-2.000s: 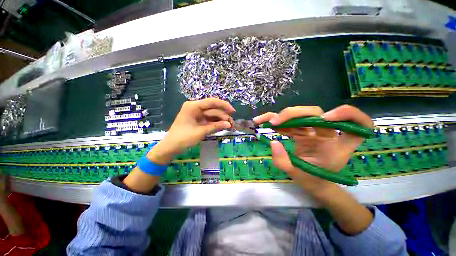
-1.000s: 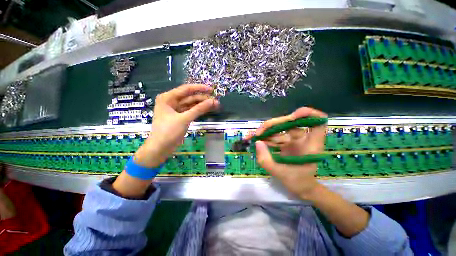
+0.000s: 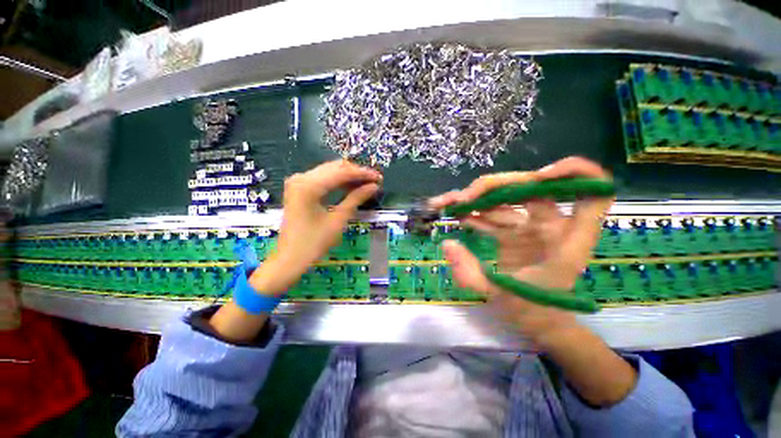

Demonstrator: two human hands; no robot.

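Observation:
My left hand [image 3: 321, 210], with a blue strap at the wrist, has thumb and fingertips close together just in front of the silver component pile [image 3: 437, 103]. Something tiny seems to be at the fingertips, too small to make out. My right hand [image 3: 535, 235] holds green-handled cutters [image 3: 548, 192], handles spread, dark jaws pointing left towards my left hand, a gap between them. Below lies a double row of green circuit boards [image 3: 685, 257], partly hidden by both hands.
Stacked green boards [image 3: 711, 115] lie at the right. White and dark blocks [image 3: 224, 184] and a thin clear strip [image 3: 295, 117] lie left of the pile. A grey translucent tray or bag [image 3: 77, 162] and a smaller silver pile [image 3: 26, 169] are far left. A person's red clothing [image 3: 38, 372] shows lower left.
Since one second ago, my left hand has moved slightly right and down from the pile's edge. The cutters have risen from over the boards and their handles have spread wider.

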